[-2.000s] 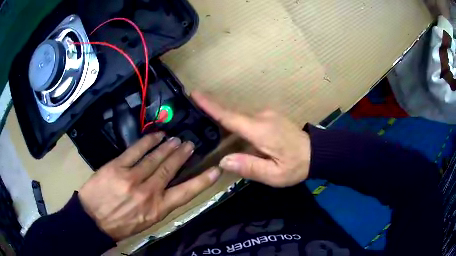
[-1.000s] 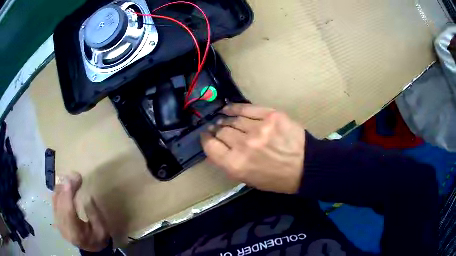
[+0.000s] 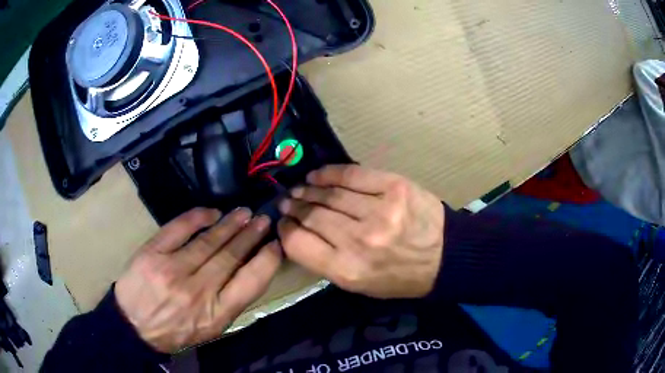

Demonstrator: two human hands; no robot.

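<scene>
The open black rear cabinet shell [image 3: 306,102] lies on the cardboard, a green ring part with a red centre [image 3: 289,152] and a rounded black lump [image 3: 219,160] inside. The front shell [image 3: 240,36] lies behind it, holding the silver speaker driver [image 3: 131,62]. Red wires [image 3: 275,87] loop from driver to box. My left hand [image 3: 200,277] and my right hand [image 3: 361,229] both press, fingertips nearly together, on a dark strip [image 3: 271,209] along the box's near side. The fingers hide most of the strip and the near rim.
A loose black foam strip [image 3: 43,253] lies at the left on the cardboard [image 3: 467,80]. A dark pile of strips [image 3: 11,328] is at the left edge. Green surface shows top left. A grey-white sleeve [image 3: 620,160] and blue floor are at the right.
My left hand has come from beside the loose strip at the left to the box's near side. My right hand stays at the box. Box and front shell sit further left in view.
</scene>
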